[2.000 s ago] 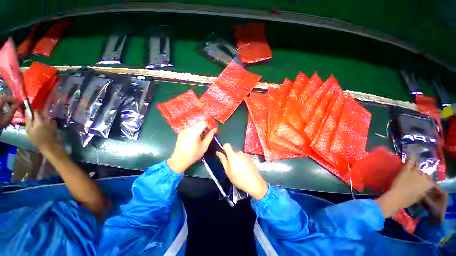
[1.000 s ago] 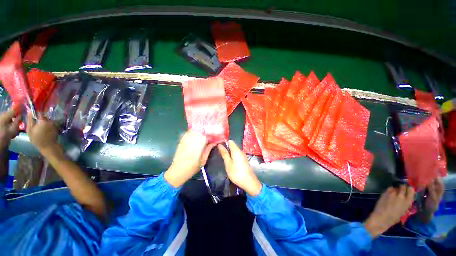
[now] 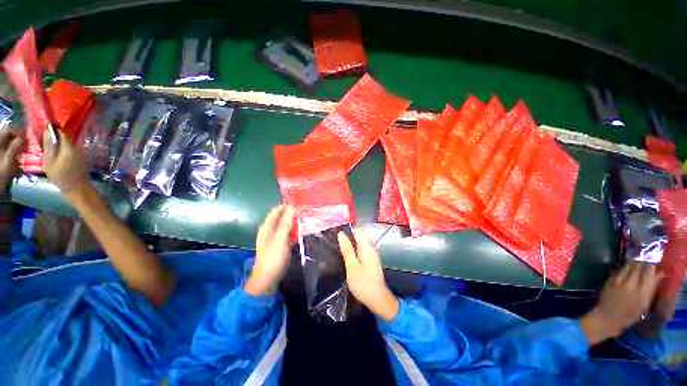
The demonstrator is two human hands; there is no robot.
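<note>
A red bubble bag (image 3: 315,177) lies over the bench edge in front of me, its near end over the top of a dark, shiny static-shielding bag (image 3: 327,275) that hangs toward my lap. My left hand (image 3: 273,250) is at the left edge where the two bags meet, fingers against it. My right hand (image 3: 364,273) holds the right side of the shiny bag, thumb on its face. How far the shiny bag sits inside the red one cannot be told.
A fanned pile of red bubble bags (image 3: 482,170) lies right on the dark-green bench (image 3: 252,215). Shiny bags (image 3: 207,162) lie left. The green belt (image 3: 429,75) carries grey and red packs. Workers' arms (image 3: 113,234) flank me. A thin cord (image 3: 544,264) hangs at the edge.
The red bag in my hands has swung from pointing left to lying straight ahead, and the shiny bag now hangs straight below it. My hands have spread apart. Belt packs have shifted left.
</note>
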